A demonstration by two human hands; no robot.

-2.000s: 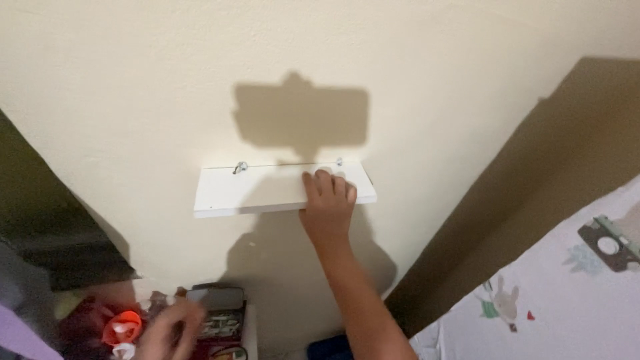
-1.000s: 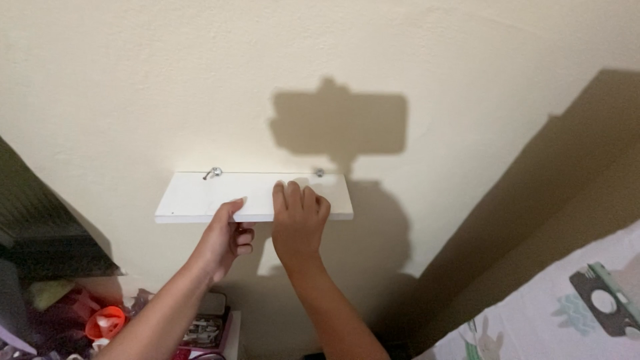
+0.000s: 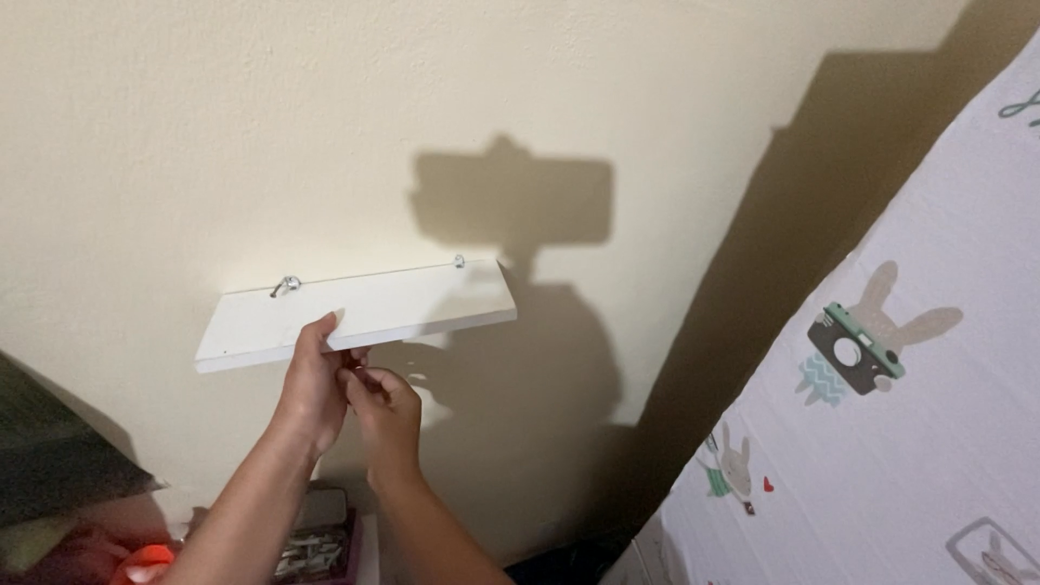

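Observation:
A small white board shelf (image 3: 382, 305) stands out from the cream wall, its front edge towards me. Two metal hooks or eyes show at its rear edge, one at the left (image 3: 290, 283) and one at the right (image 3: 459, 262). My left hand (image 3: 313, 382) grips the front edge, thumb on top and fingers beneath. Close against those fingers, below the board, is my right hand (image 3: 388, 406), its fingertips bent together. Whether it holds something small is hidden.
An open box of small items (image 3: 313, 552) sits below, beside an orange object (image 3: 146, 562). Dark fabric (image 3: 65, 447) hangs at the left. White cloth printed with rabbits (image 3: 877, 455) fills the right side. Shadows fall on the wall.
My left hand came up from low at the left and took hold of the shelf's front edge. My right hand has gone from the shelf's top to beneath it. The shelf now looks tilted in view.

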